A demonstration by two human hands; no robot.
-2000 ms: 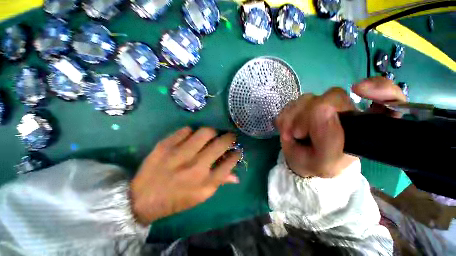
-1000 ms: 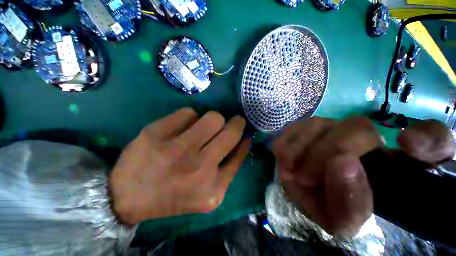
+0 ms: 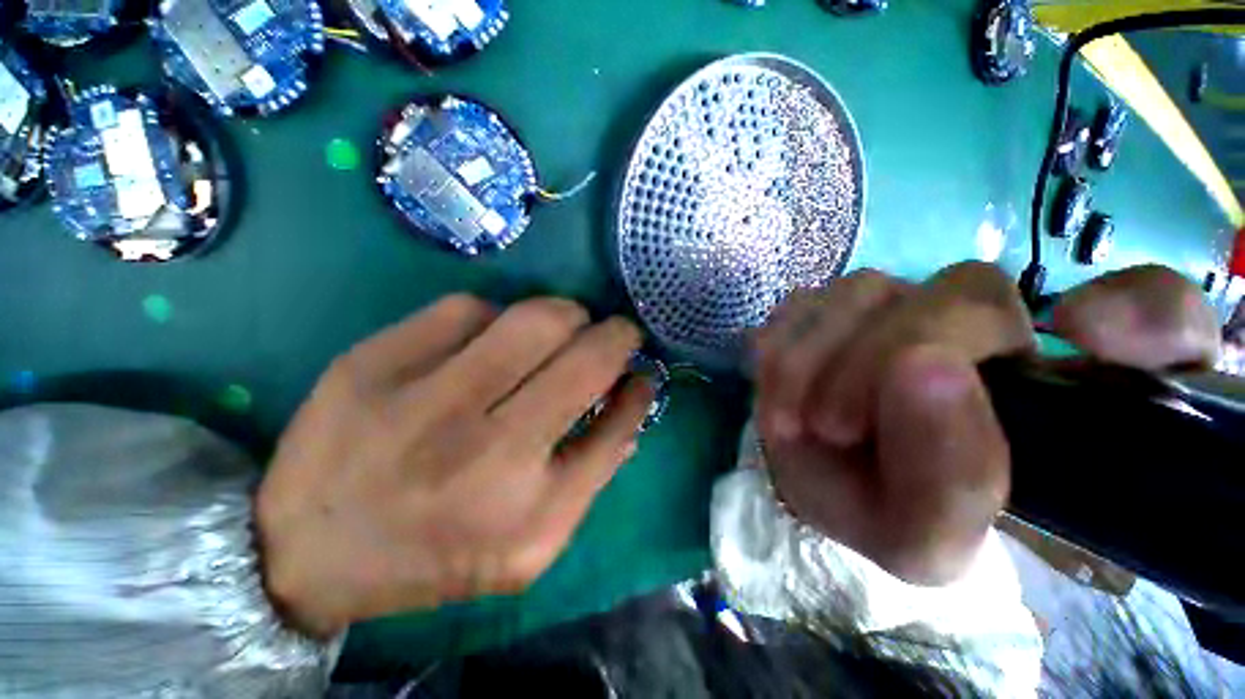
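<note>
My left hand (image 3: 458, 458) lies palm down around a round electronic unit (image 3: 653, 392), of which only the right edge and a thin wire show; the fingers cover the rest. My right hand (image 3: 894, 410) is closed around the electric screwdriver (image 3: 1126, 471), a thick black handle reaching to the right edge. Its tip is hidden. The right fingers are at the lower right rim of the perforated screw plate (image 3: 744, 205), which holds many tiny silvery screws, densest on its right side. Another unit (image 3: 460, 175) with a blue board and pale rectangle lies left of the plate.
More round units (image 3: 134, 171) lie at the upper left, some with thin wires. Small dark units (image 3: 1069, 205) lie at the right behind a black cord (image 3: 1049, 164). One unit (image 3: 1004, 38) lies at the top right. A yellow strip (image 3: 1161, 109) edges the green bench (image 3: 314, 301).
The view has shifted and moved closer since the first frame. Both hands stay near the plate's lower edge, the left around the unit and the right around the screwdriver.
</note>
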